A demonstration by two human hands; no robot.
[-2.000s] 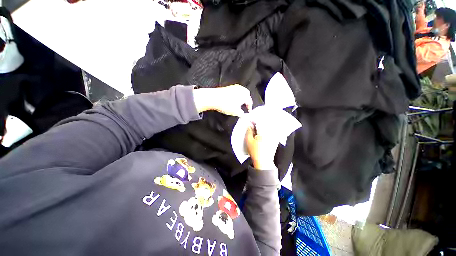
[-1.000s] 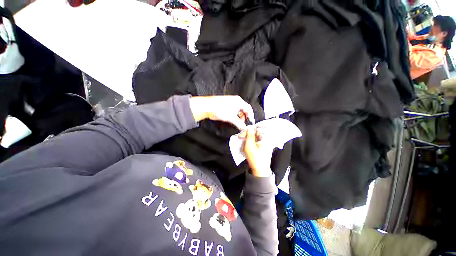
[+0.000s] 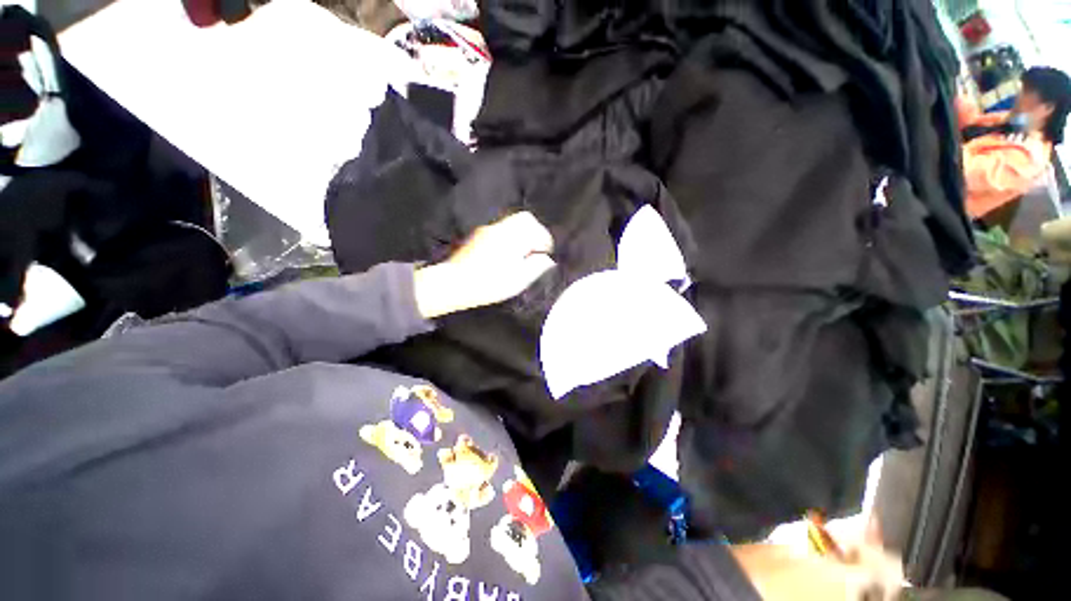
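A white collar or bow-shaped piece [image 3: 617, 329] lies on a black garment [image 3: 482, 358], its large rounded flap towards me and its smaller pointed flap [image 3: 649, 247] beyond. Neither hand touches the white piece. My left hand [image 3: 505, 264] is just left of it over the black cloth, fingers curled; whether it pinches something small cannot be seen. My right hand [image 3: 840, 572] is blurred at the bottom right, past the table's near edge. A small yellow-orange patch shows at it; whether the hand holds this is unclear.
Black garments [image 3: 775, 235] are heaped at centre and right. Dark cloth with white pieces [image 3: 45, 297] lies left, beside clear plastic [image 3: 264, 229]. The white tabletop [image 3: 235, 94] shows upper left. A blue basket [image 3: 572, 517] is below the edge. A person in orange [image 3: 1004, 170] is at right.
My right hand has let go of the white piece and moved down and right. My left hand has drawn back left from the piece. The white flap now lies spread out.
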